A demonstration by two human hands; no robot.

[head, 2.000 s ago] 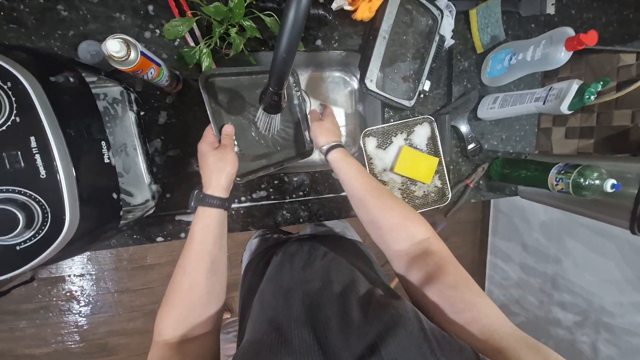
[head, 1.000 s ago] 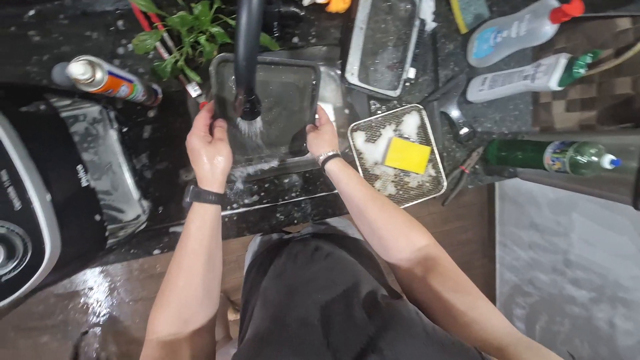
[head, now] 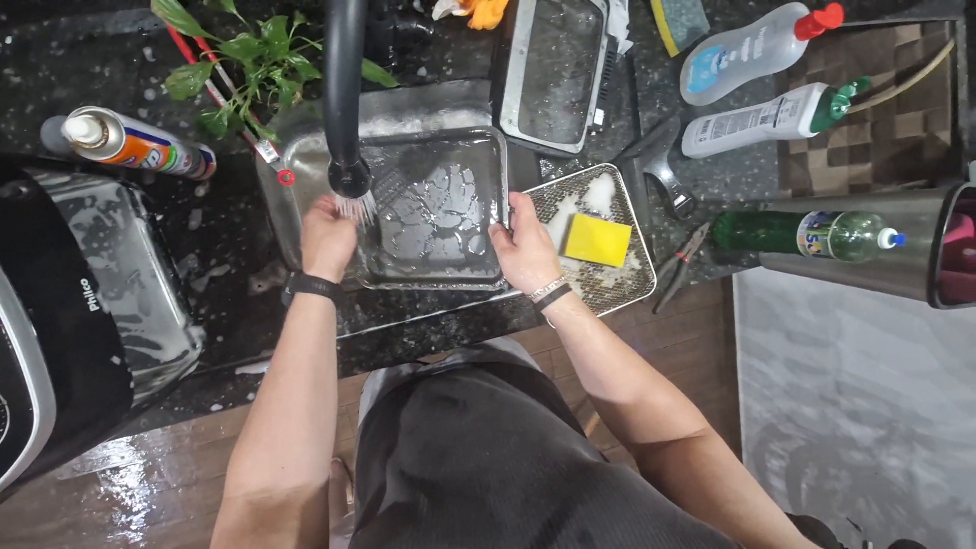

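Note:
A wet dark metal tray [head: 435,213] lies level over the sink [head: 293,152]. My right hand [head: 526,244] grips the tray's right edge, thumb on the rim. At the tray's left side, my left hand [head: 329,238] is under the water spraying from the black faucet [head: 347,99]; its fingers are partly hidden, and whether they grip the rim does not show. Right of my right hand, a yellow sponge [head: 598,239] sits on a foamy mesh rack [head: 633,286].
A black appliance [head: 69,305] and a spray can [head: 141,143] stand left. A leafy plant [head: 274,57] hangs behind. A metal-framed glass panel [head: 553,72], detergent bottles [head: 743,53], pliers [head: 681,267] and a green bottle [head: 770,232] are to the right.
The tray has shifted right relative to the faucet, so the spray now falls by its left edge and my left hand. Its inside shows patchy water where the spray was falling a second ago.

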